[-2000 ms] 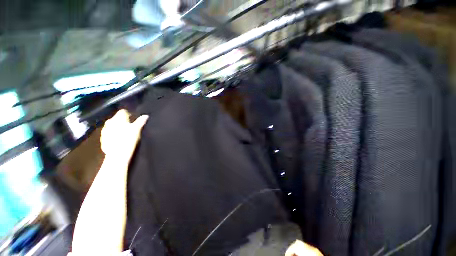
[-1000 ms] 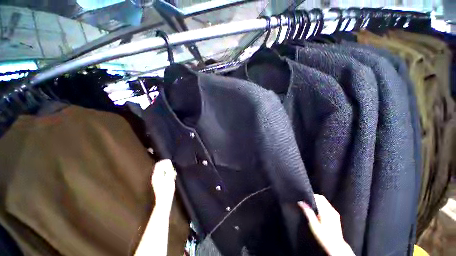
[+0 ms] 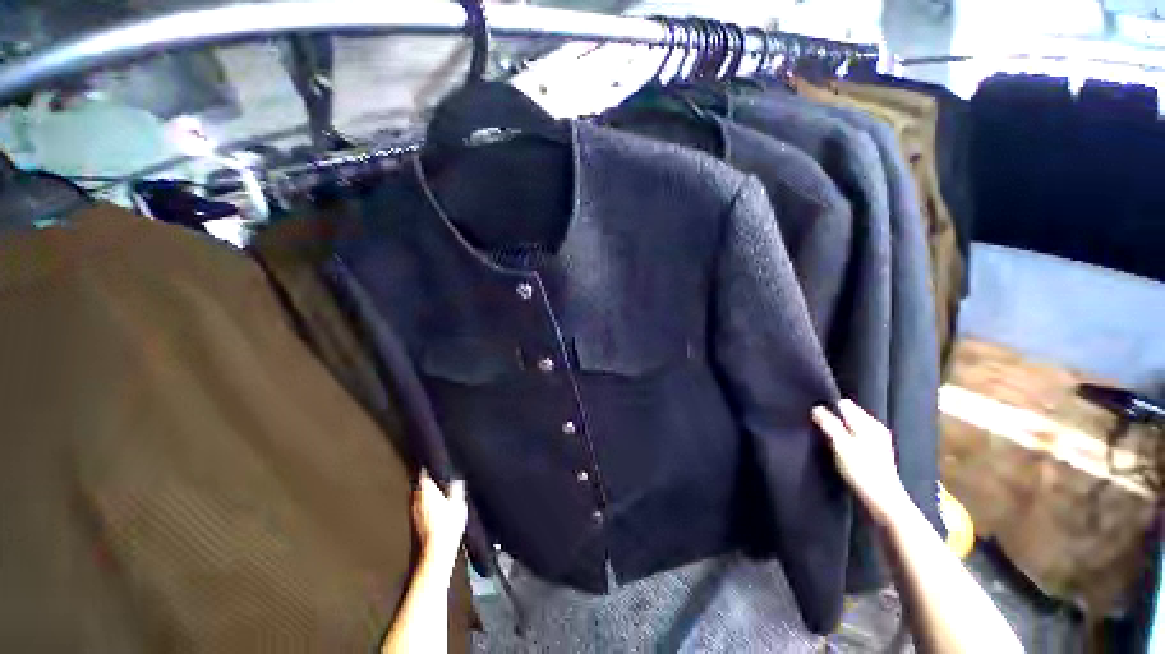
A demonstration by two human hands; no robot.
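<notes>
A dark collarless jacket [image 3: 639,319] hangs front-on from a hook on the metal rail, with a centre row of several silvery buttons and a flap on either side. My left hand [image 3: 440,509] holds the edge of the sleeve on the left of the picture. My right hand [image 3: 859,447] holds the other sleeve at about mid-length. Both sleeves are spread a little away from the body of the jacket. The fingertips are partly hidden by the cloth.
A brown garment [image 3: 192,434] hangs close on the left. More dark jackets [image 3: 882,256] hang behind on the right, with brown ones beyond. The metal rail [image 3: 319,18] crosses the top. Black garments [image 3: 1073,166] hang at the far right. A speckled floor shows below.
The jacket has turned from side-on to face me, and both sleeves are now spread. My left hand has moved from high near the rail down to a sleeve. The view has shifted.
</notes>
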